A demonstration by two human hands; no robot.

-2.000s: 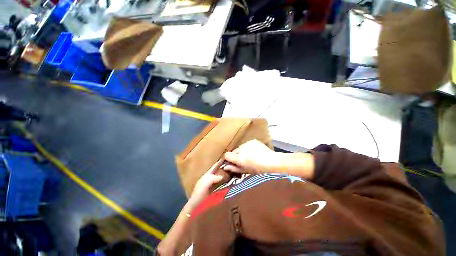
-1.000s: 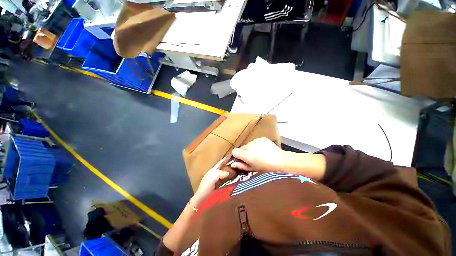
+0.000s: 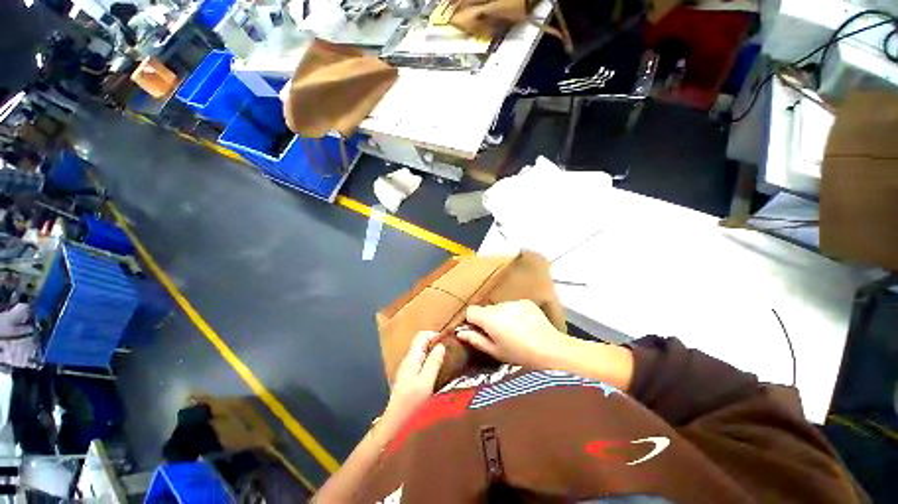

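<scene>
A tan-brown sewn panel (image 3: 418, 305) with dark seam lines and a red-brown edge strip is held up against my front, beside the white table (image 3: 679, 266). My left hand (image 3: 418, 369) pinches the panel's near edge from the lower left. My right hand (image 3: 507, 333) grips the same edge just to the right, its fingers close to the left fingertips. A small dark bit shows between the hands; I cannot tell whether it is a tool or folded cloth.
White crumpled cloth (image 3: 546, 192) lies on the table's far left corner. Blue crates (image 3: 94, 305) stand at left. Yellow lines (image 3: 212, 340) cross the grey floor. Brown panels hang at the back (image 3: 335, 87) and right (image 3: 859, 177). A person's dark sleeve (image 3: 581, 59) shows behind.
The view has shifted, so the surroundings sit lower and further right. The left fingers have moved up the panel's edge and now pinch it more plainly. Both hands still hold the panel.
</scene>
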